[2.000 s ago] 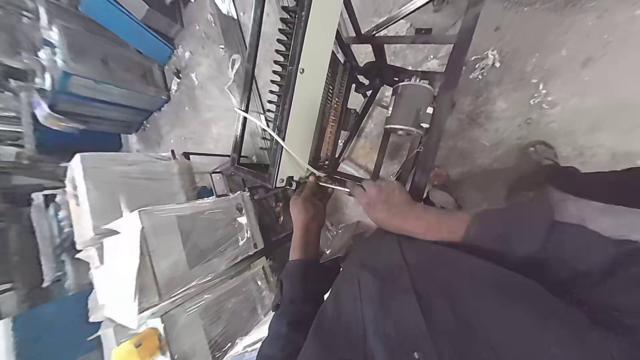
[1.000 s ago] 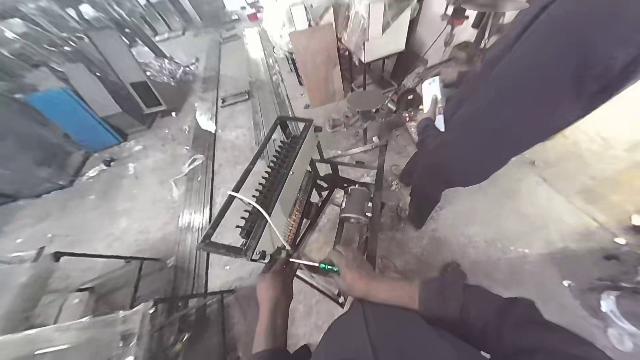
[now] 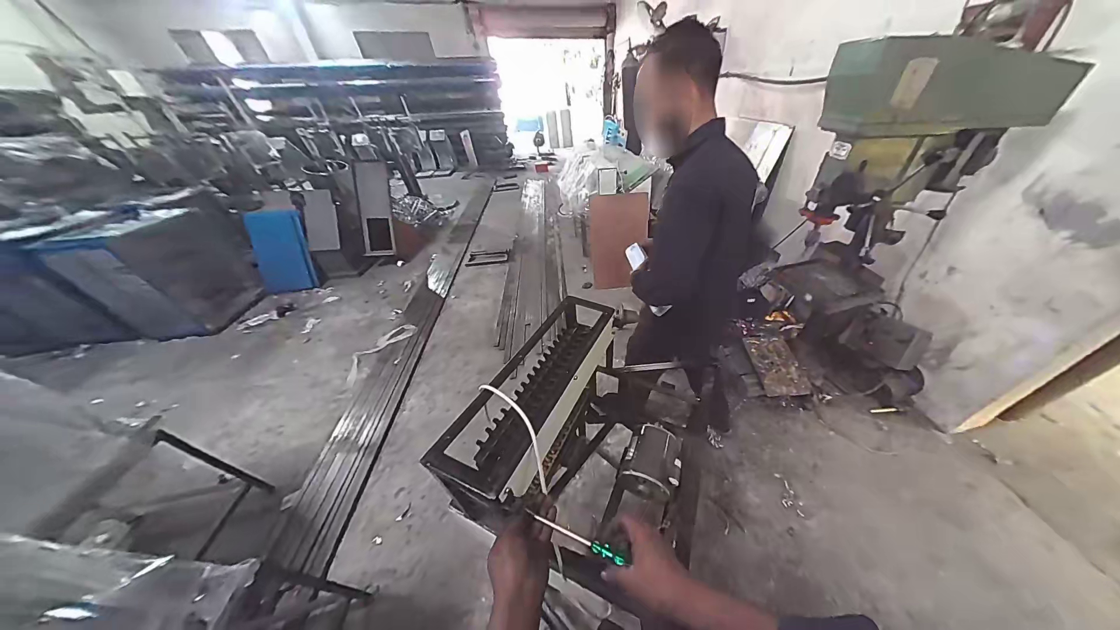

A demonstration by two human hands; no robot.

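My right hand holds the green handle of a screwdriver, whose shaft points left toward my left hand. The left hand is at the near corner of a black metal frame machine with a row of dark teeth inside; what its fingers grip is too small to tell. A white cable arches over the machine's side and runs down to the left fingertips. An electric motor sits on the lower frame, to the right.
A person in dark clothes stands beyond the machine with a phone. A green drill press stands at the right wall. Long metal bars lie on the floor at left, near wrapped panels.
The view has tilted up a lot, from the machine to the whole workshop. Both hands stay at the machine's near end, and the screwdriver is still in the right hand.
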